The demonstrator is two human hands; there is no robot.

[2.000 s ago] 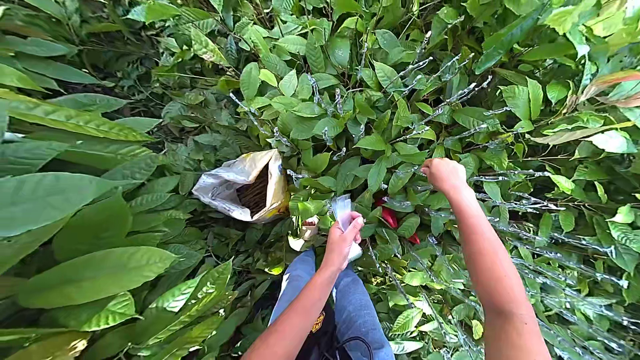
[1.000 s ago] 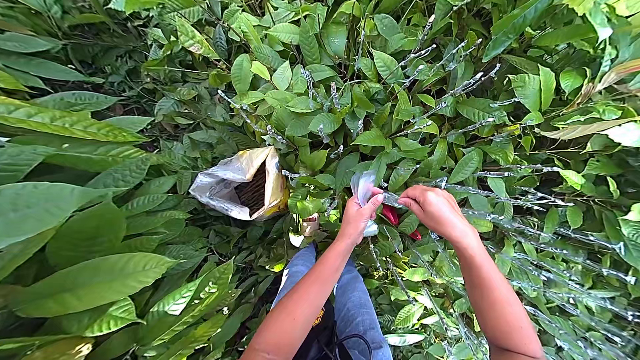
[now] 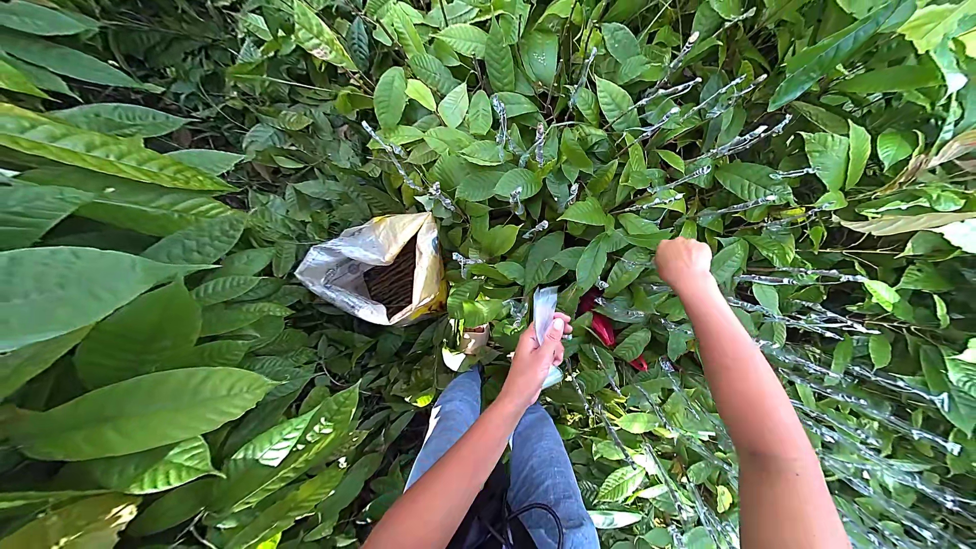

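Note:
My left hand (image 3: 536, 360) is closed around a bundle of clear plastic strips (image 3: 544, 309), whose ends stick out above and below the fist. To its right and higher up, my right hand (image 3: 684, 263) is a fist over the leaves; whether something thin is held in it cannot be seen. Around and above both hands stand leafy seedlings, several with stem tips wrapped in clear plastic (image 3: 751, 141). Left of my left hand is an open white and yellow sack (image 3: 347, 276) with brown sticks or stems (image 3: 393, 284) inside.
Red objects (image 3: 602, 328) lie among the leaves between my hands. A pale container (image 3: 474, 339), partly covered by leaves, is near my knees. Large green leaves (image 3: 145, 412) fill the left side. More plastic-wrapped stems lean at the right.
My right hand was out to the right at first, came together with my left hand at the strips, and is now apart to the right again. My left hand keeps hold of the strips.

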